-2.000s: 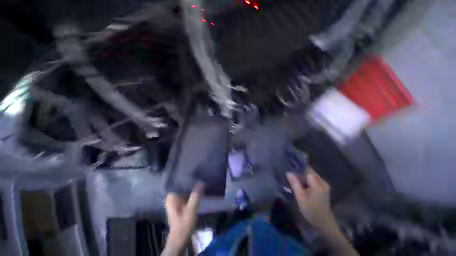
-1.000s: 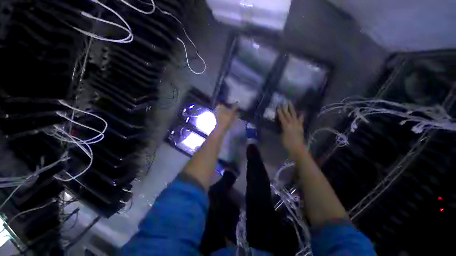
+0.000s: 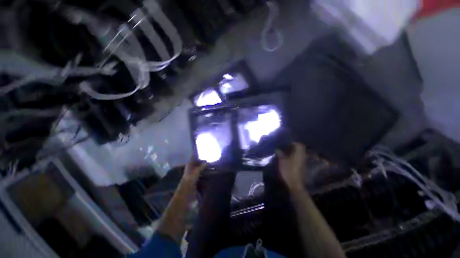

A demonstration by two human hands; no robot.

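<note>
A black two-section tray with two glossy panels, both reflecting bright light, is in front of me at the middle of the view. My left hand is at its lower left corner and my right hand at its lower right corner, so the tray spans between them. The fingers are blurred. Another tray with glossy panels lies just beyond it. A large matte dark slab or tray lies to the right on the floor.
A pale block and part of a red crate are at the upper right. White cables hang from the dark rack at upper left; more white cables are at lower right. Shelving stands at lower left.
The view has turned. My hands have gone from resting on the large tray to the two-section tray with bright panels. The large tray at right now shows a dull dark surface.
</note>
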